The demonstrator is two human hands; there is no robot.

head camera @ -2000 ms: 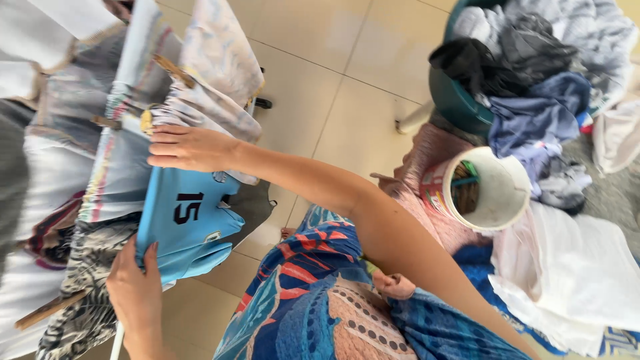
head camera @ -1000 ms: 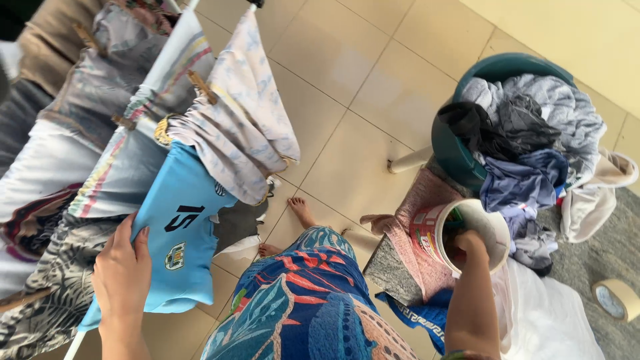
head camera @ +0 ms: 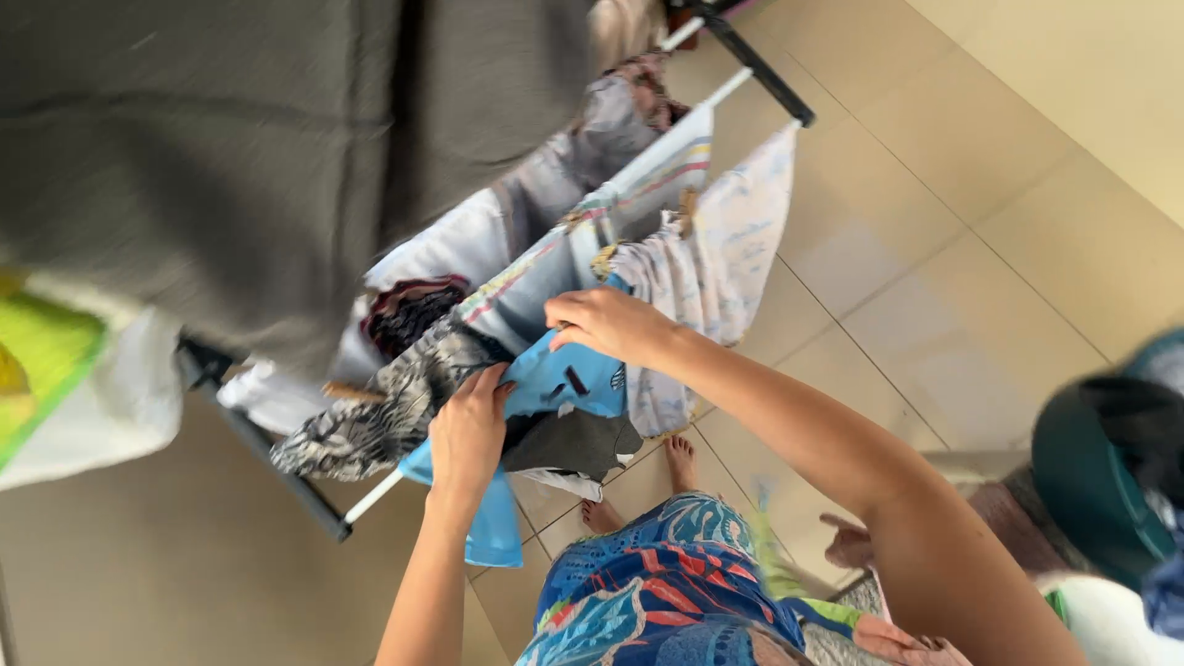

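A light blue jersey with dark printing (head camera: 583, 375) hangs over the outer rod of a drying rack (head camera: 375, 497). My left hand (head camera: 470, 430) grips the jersey on the rod, beside a black-and-white patterned cloth (head camera: 388, 407). Farther up the rod, my right hand (head camera: 606, 324) is at the jersey's upper edge, fingers bent over it; whether a clothespin is between them cannot be told. Next to that hand hangs a pale printed cloth (head camera: 740, 240) with a wooden clothespin (head camera: 687, 211) on it. Another wooden clothespin (head camera: 353, 393) sits by the patterned cloth.
A large dark grey cloth (head camera: 231, 139) hangs at the upper left. A green tub (head camera: 1087, 481) with clothes stands at the right, a white bucket (head camera: 1096, 615) below it. Part of another person's hand (head camera: 902, 643) shows at the bottom right. Bare feet (head camera: 682, 462) are on the tiled floor.
My right hand has moved from inside the bucket to the jersey on the rod. My left hand stays on the jersey. The view has swung toward the rack.
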